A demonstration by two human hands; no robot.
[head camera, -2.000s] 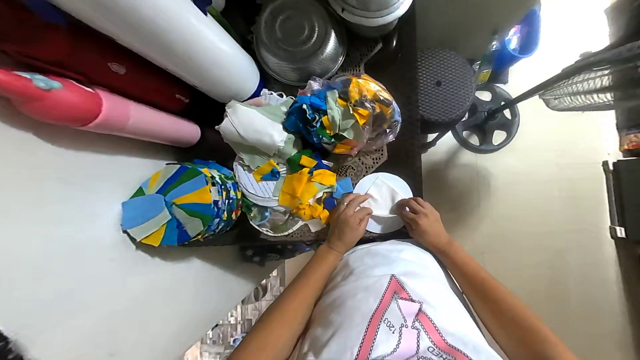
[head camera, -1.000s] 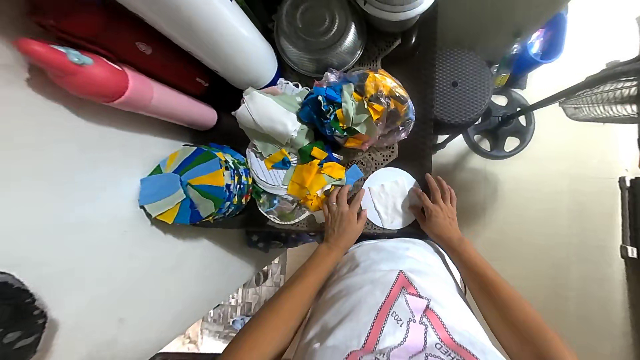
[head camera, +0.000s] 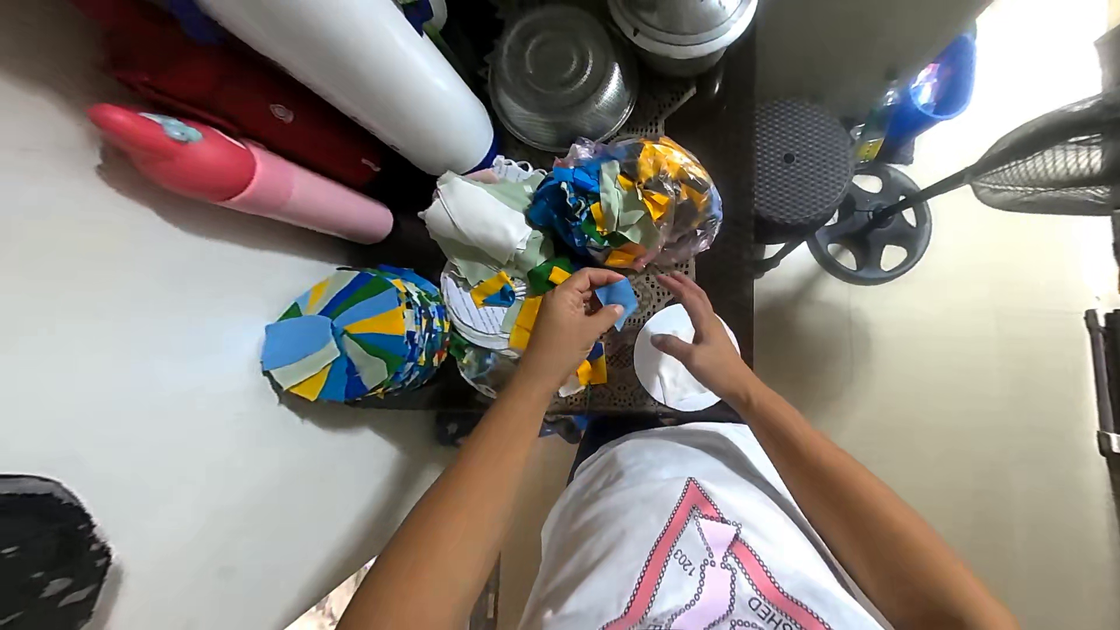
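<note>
Between its thumb and fingers my left hand (head camera: 573, 324) holds a small light blue fabric piece (head camera: 618, 303). My right hand (head camera: 700, 337), fingers apart and holding nothing, hovers over a white round disc (head camera: 674, 372) at the table's front edge. Under and beside my left hand lie yellow scraps (head camera: 525, 324) and white discs bearing writing (head camera: 472, 311). Behind them are a bunched white and pale green cloth (head camera: 486, 219) and a clear plastic bag of coloured scraps (head camera: 674, 188). On the left sits a stack covered in multicoloured fabric pieces (head camera: 359, 337).
A metal pot (head camera: 564, 79) and a lidded pot (head camera: 685, 26) stand at the back of the dark table (head camera: 726, 175). Large white (head camera: 376, 79) and pink (head camera: 297, 192) cylindrical things lie at back left. A dark stool (head camera: 801, 166) and a fan (head camera: 1041, 162) stand right.
My left hand has moved up from beside the white disc and now holds a light blue piece. My right hand has shifted from the disc's right edge to over it.
</note>
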